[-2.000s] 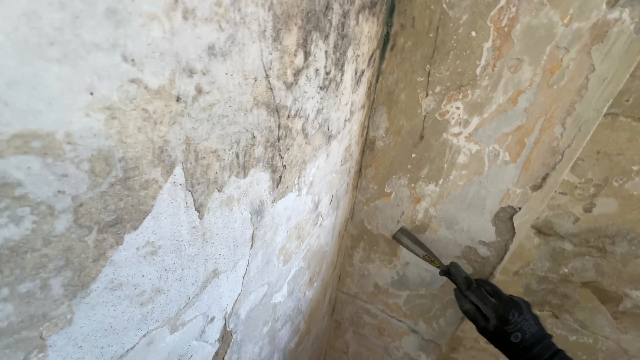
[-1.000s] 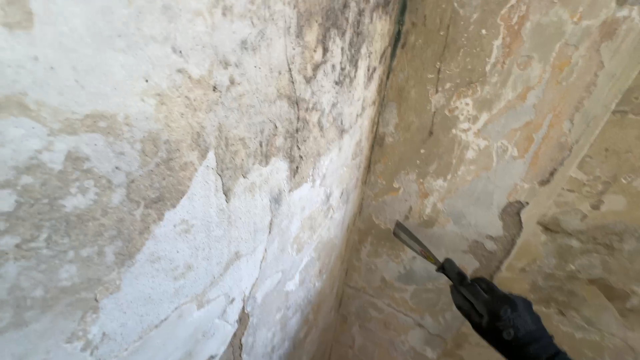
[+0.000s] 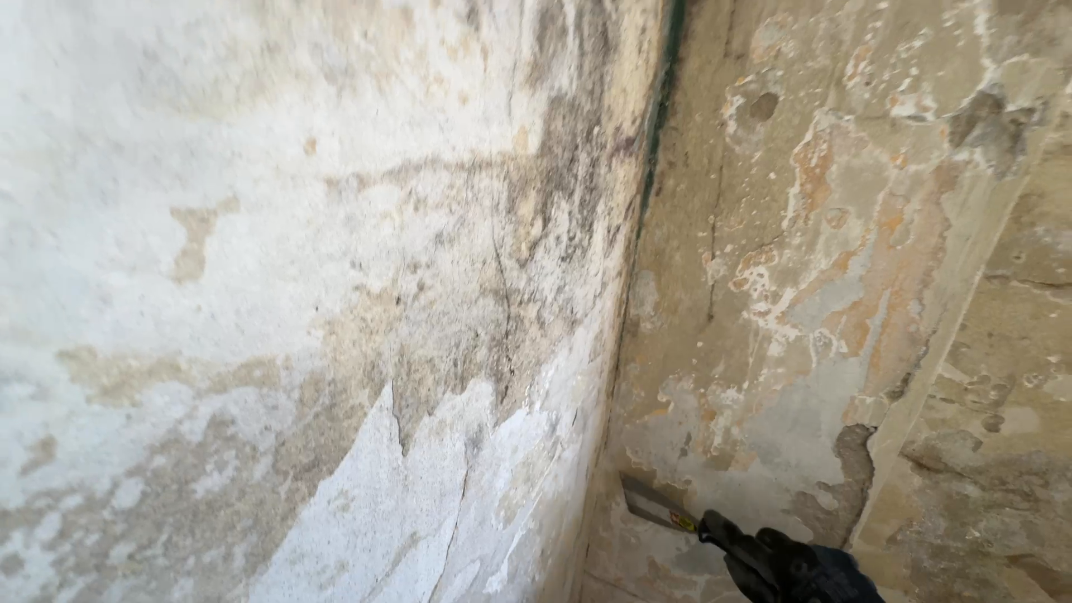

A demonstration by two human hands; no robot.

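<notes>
At the lower right, my right hand, in a black glove, is closed around the handle of a putty knife. The flat metal blade points to the upper left, in front of the tan wall just right of the corner; whether it touches the wall I cannot tell. A small yellow mark shows near the handle. Left of the corner, the white wall has peeling paint with jagged edges and dark stains. My left hand is out of view.
A dark green strip runs down the upper part of the corner. The tan wall has flaking patches, a broken hollow at the upper right and a brown chipped area above my hand. A straight raised edge slants down the right side.
The view has tilted upward, so my right hand and the putty knife sit lower in it. The hand keeps its hold on the knife.
</notes>
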